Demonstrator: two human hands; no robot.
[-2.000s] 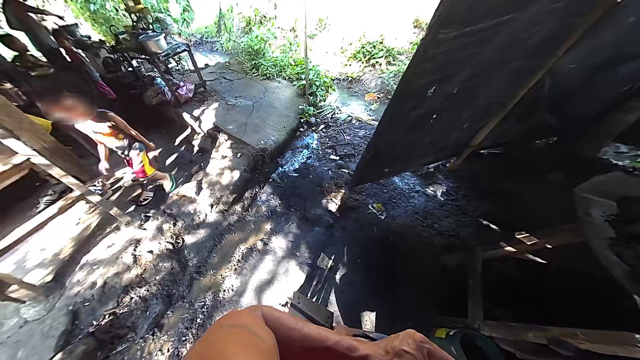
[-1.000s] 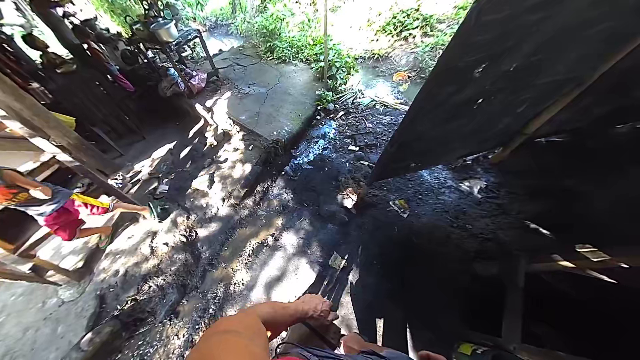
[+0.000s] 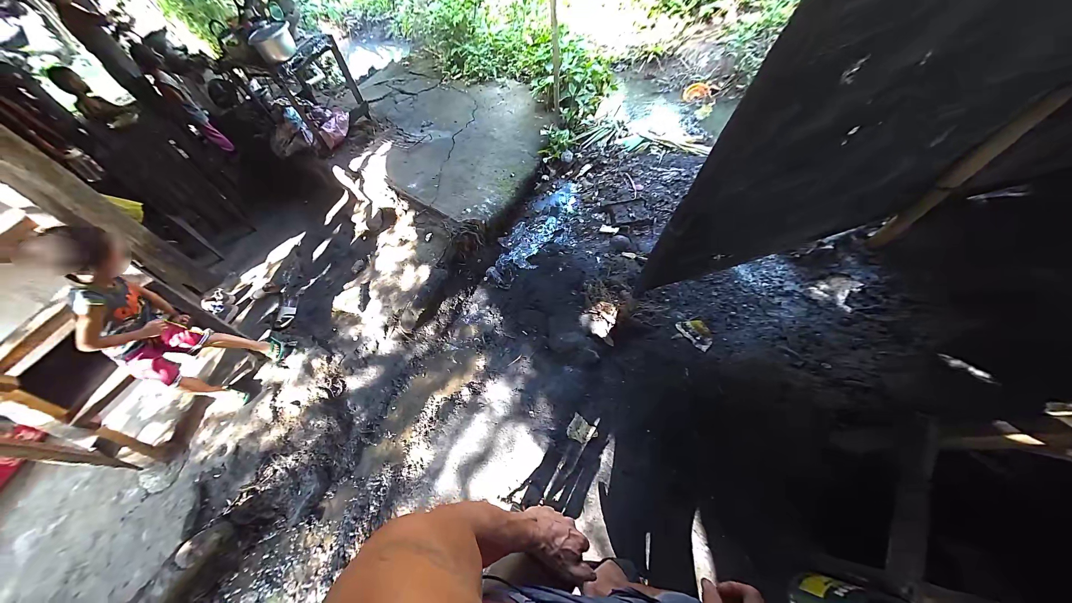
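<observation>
My left hand point(image 3: 559, 543) is low in the middle of the head view, its fingers bent down beside my lap; whether they hold anything is hidden. To its right, my right hand point(image 3: 730, 591) shows only as a few fingertips at the bottom edge. Dark cloth point(image 3: 536, 594) lies below and between the hands. A dark container with a yellow label point(image 3: 825, 586) is right of the right hand, in shade.
A person point(image 3: 126, 327) sits on a wooden structure at left. Wet, muddy ground point(image 3: 419, 394) runs past a cracked concrete slab point(image 3: 469, 151). A large dark sheet point(image 3: 779, 159) slants across the right. A metal pot point(image 3: 272, 42) stands on a rack at upper left.
My left hand has drawn back from its extended position one second ago to beside my lap. The person at left, bent forward on the move earlier, now sits.
</observation>
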